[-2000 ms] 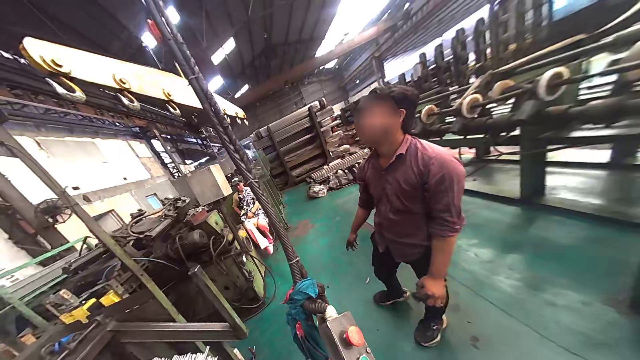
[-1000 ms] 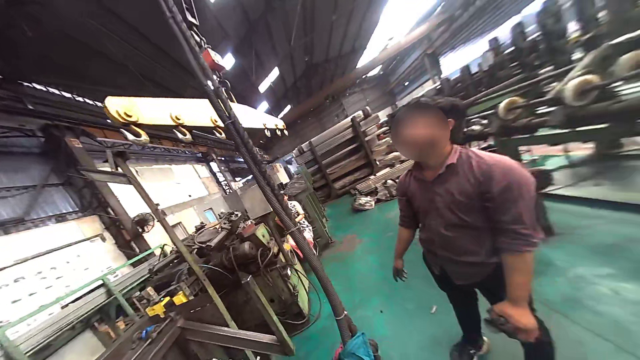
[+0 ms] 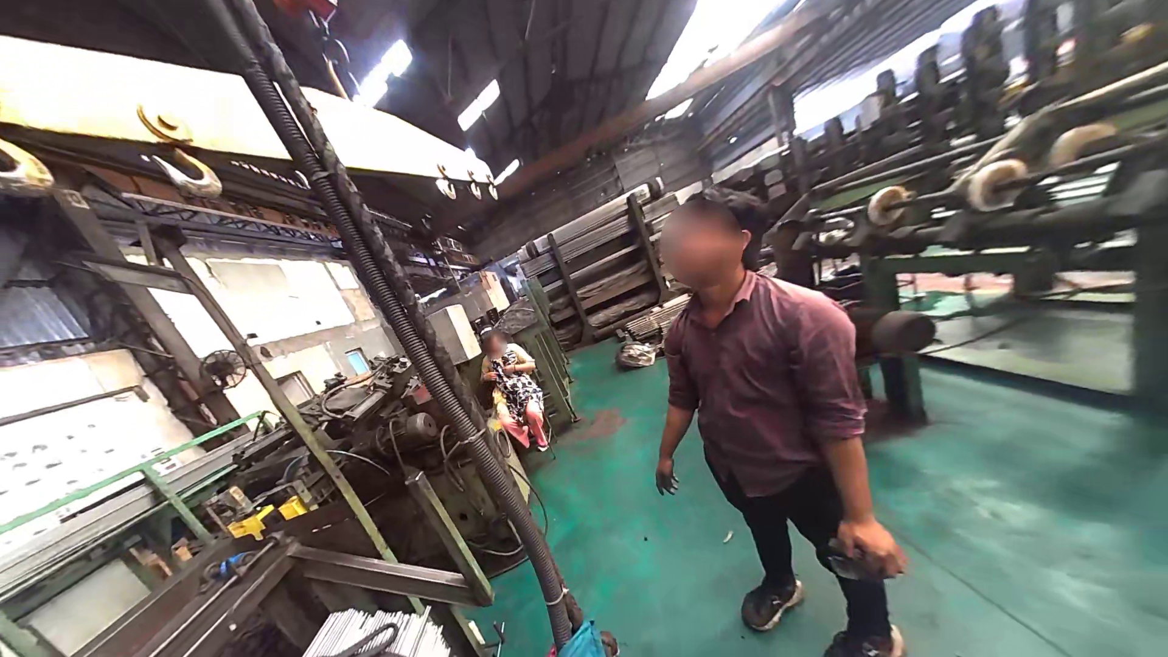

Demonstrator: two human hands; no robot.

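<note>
Neither my left hand nor my right hand shows in the head view. Nearest the camera, a corrugated cable conduit (image 3: 401,333) slants down from the upper left to the bottom, with a blue-green cloth (image 3: 582,641) at its lower end. Right of it stands a co-worker in a maroon shirt (image 3: 771,383), whose one hand is closed around a dark object (image 3: 853,561) that I cannot make out. A bundle of thin metal rods (image 3: 379,634) lies at the bottom edge.
A yellow lifting beam (image 3: 228,114) with steel hooks (image 3: 187,173) hangs at upper left. Below it are greasy machinery (image 3: 365,411) and a steel frame (image 3: 392,575). A second person (image 3: 516,379) sits further back. Racks of metal bars (image 3: 593,260) and a roller machine (image 3: 995,210) stand beyond the green floor (image 3: 630,511).
The red push-button control box seen near the bottom two seconds ago is out of view. The standing co-worker has changed stance. The view has shifted.
</note>
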